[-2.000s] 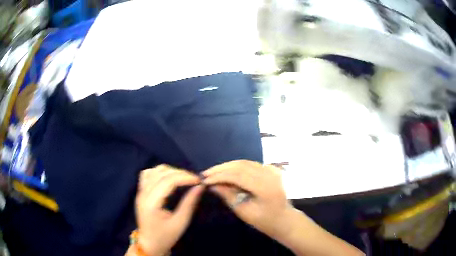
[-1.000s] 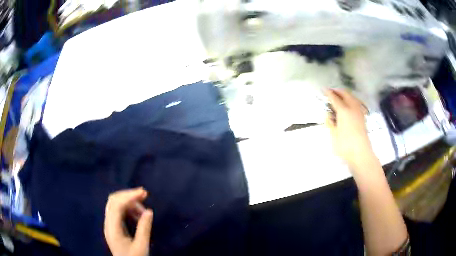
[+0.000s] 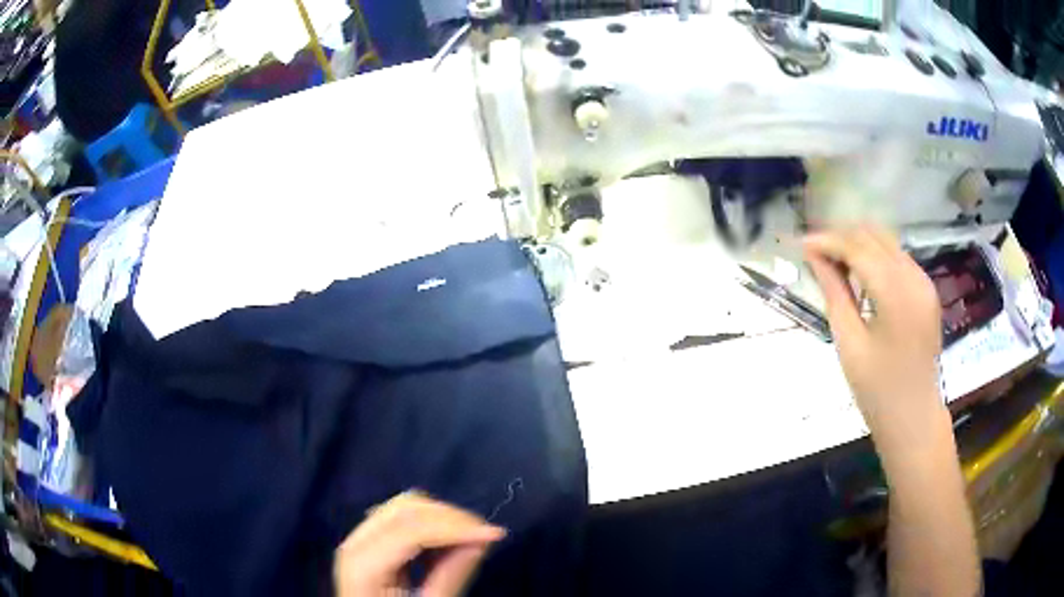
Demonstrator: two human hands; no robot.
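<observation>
The dark navy garment panel (image 3: 432,397) lies on the white table and drapes over its front edge, with a small white label (image 3: 432,285) near its upper edge. A loose pale thread (image 3: 506,501) lies on the cloth. My left hand (image 3: 414,546) is low over the cloth, thumb and index apart, cut off by the lower edge. My right hand (image 3: 877,306) is raised at the machine's right, fingers curled; whether it holds something small I cannot tell. Slim metal snips or tweezers (image 3: 789,303) lie on the bed beside it. The presser foot area (image 3: 539,251) is at the panel's upper right corner.
The white JUKI machine head (image 3: 700,99) spans the upper right. A dark cloth scrap (image 3: 747,192) hangs under its arm. A box with dark red contents (image 3: 966,292) is at the right. A blue bin (image 3: 128,198) with papers stands left, and a yellow-framed rack (image 3: 239,53) behind.
Since two seconds ago my hands have parted and let go of the cloth edge. My right hand moved right to the machine bed. The view has shifted, and my left hand stays low over the cloth.
</observation>
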